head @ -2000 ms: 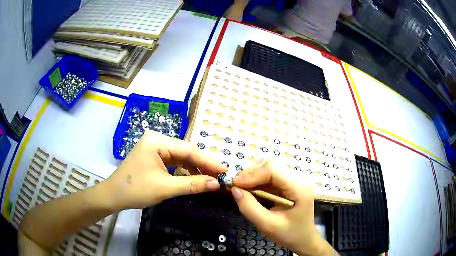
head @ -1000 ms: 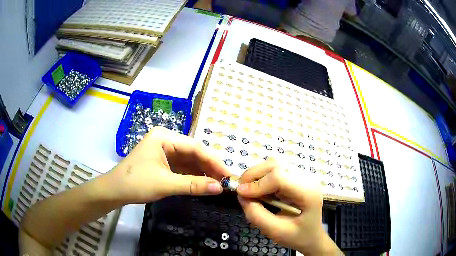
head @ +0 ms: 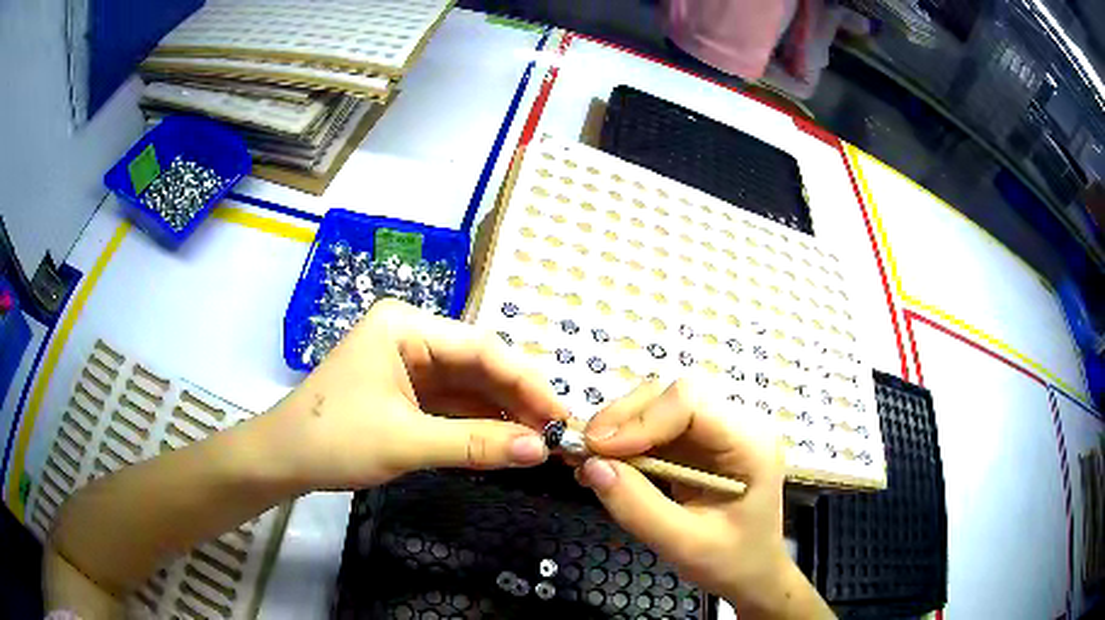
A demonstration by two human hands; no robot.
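My left hand pinches a small dark round part between thumb and forefinger. My right hand holds a silver metal piece against it, along with a pale wooden stick that lies across the palm. The two parts touch, and the fingers hide some of them. The black tray lies below both hands, with a few loose silver pieces on it. The pale hole board stands behind, with dark rings in its nearer rows.
A blue bin of silver pieces stands left of the hole board, a smaller blue bin farther left. A slotted board lies near left, stacked boards far left. Spare black trays lie right and behind. A person in pink is beyond the bench.
The stick in my right hand has tilted and shows more than a second ago. Both hands stay together at the parts. A pink-clothed person now shows at the top where a pale top was.
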